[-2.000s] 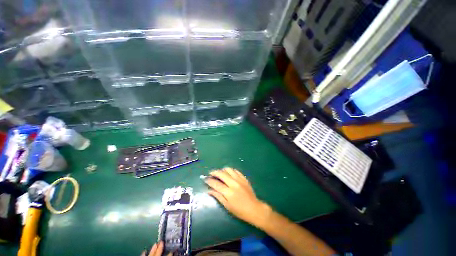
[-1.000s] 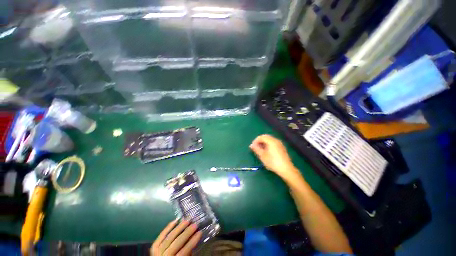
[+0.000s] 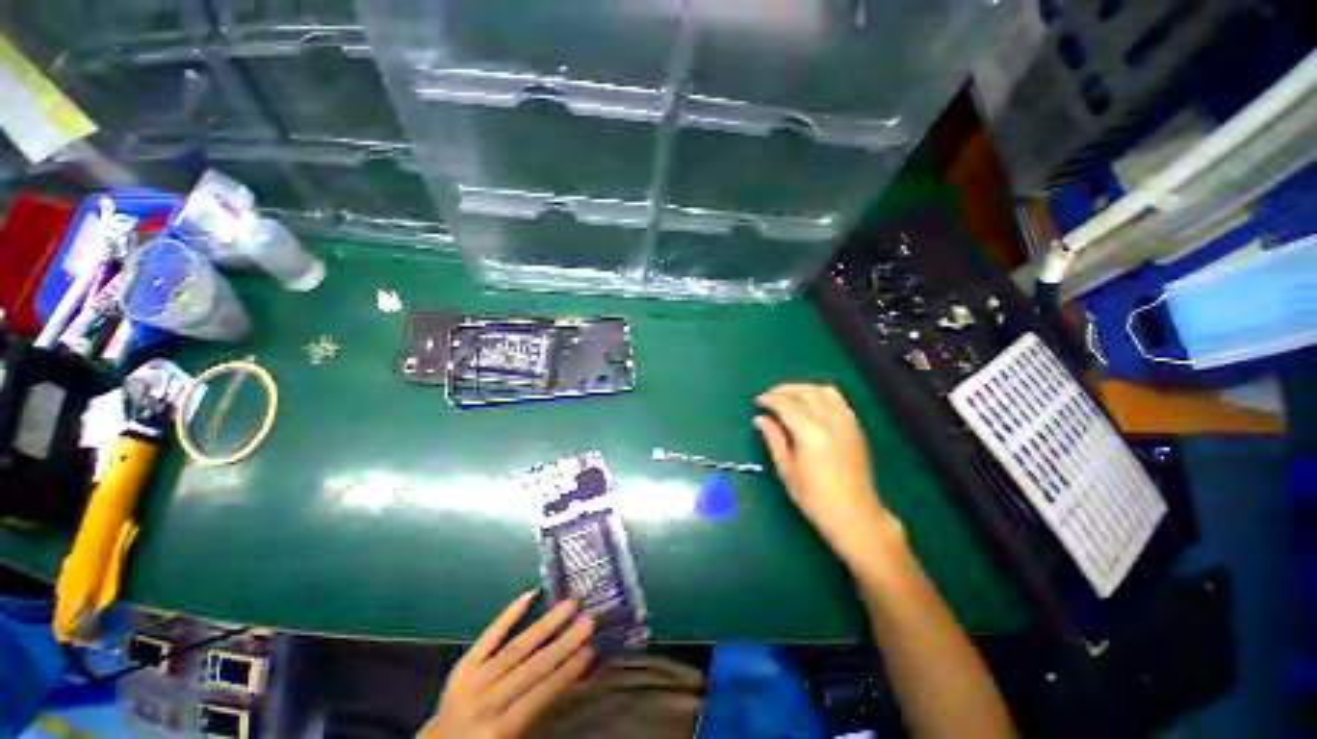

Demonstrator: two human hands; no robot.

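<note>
An opened phone mid-frame [image 3: 589,541] lies on the green mat near its front edge, silver-white at the top and dark below. My left hand [image 3: 532,657] rests with spread fingertips on its lower left part. My right hand [image 3: 820,445] is over the mat to the right, fingers slightly curled, with nothing visible in it. A thin pen-like tool [image 3: 706,462] lies just left of my right hand. A blue opening pick [image 3: 716,495] lies below the tool.
A second phone housing [image 3: 585,357] with a black bezel on it lies behind. A long black tray [image 3: 924,419] with small parts and a white parts grid [image 3: 1059,462] is at right. A yellow-handled tool [image 3: 107,527], tape roll [image 3: 227,413] and bottles [image 3: 253,231] are left; clear drawers stand behind.
The view has shifted, so the bench appears moved. My right hand has let go of the pen-like tool, which now lies on the mat. My left hand is still on the phone, which has turned.
</note>
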